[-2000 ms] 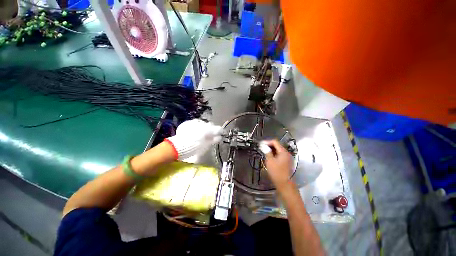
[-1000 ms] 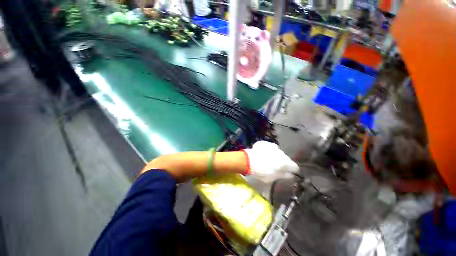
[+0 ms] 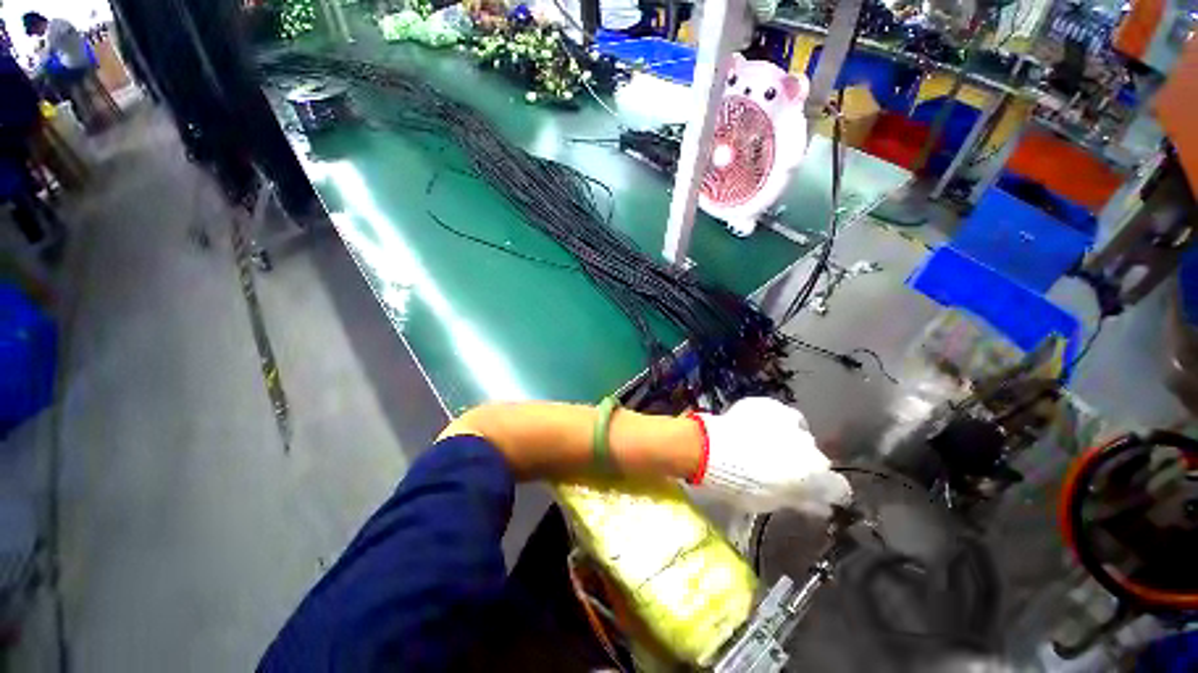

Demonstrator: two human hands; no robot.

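My left hand (image 3: 773,454), in a white knit glove with a red cuff, is at the left edge of the round work area, its fingers pinched together. A thin black cable (image 3: 878,473) runs right from its fingertips. A blurred dark loop (image 3: 920,592) shows over the grey machine surface, too smeared to make out. A silver slide (image 3: 775,631) stands below the hand, cut off by the lower edge. The yellow wrapped pad (image 3: 670,565) lies under my left forearm. My right hand is not in view.
A black cable bundle (image 3: 565,217) fans over the green bench (image 3: 381,250), its ends near my left hand. A pig-faced fan (image 3: 755,145) stands behind a pale post (image 3: 696,132). Blue bins (image 3: 1012,243) are at upper right, a black-and-orange ring (image 3: 1143,519) at right. People are at far left.
The view has swung left, showing more bench and aisle. My right hand, seen two seconds ago over the round plate, has left the picture. My left hand stays by the fixture.
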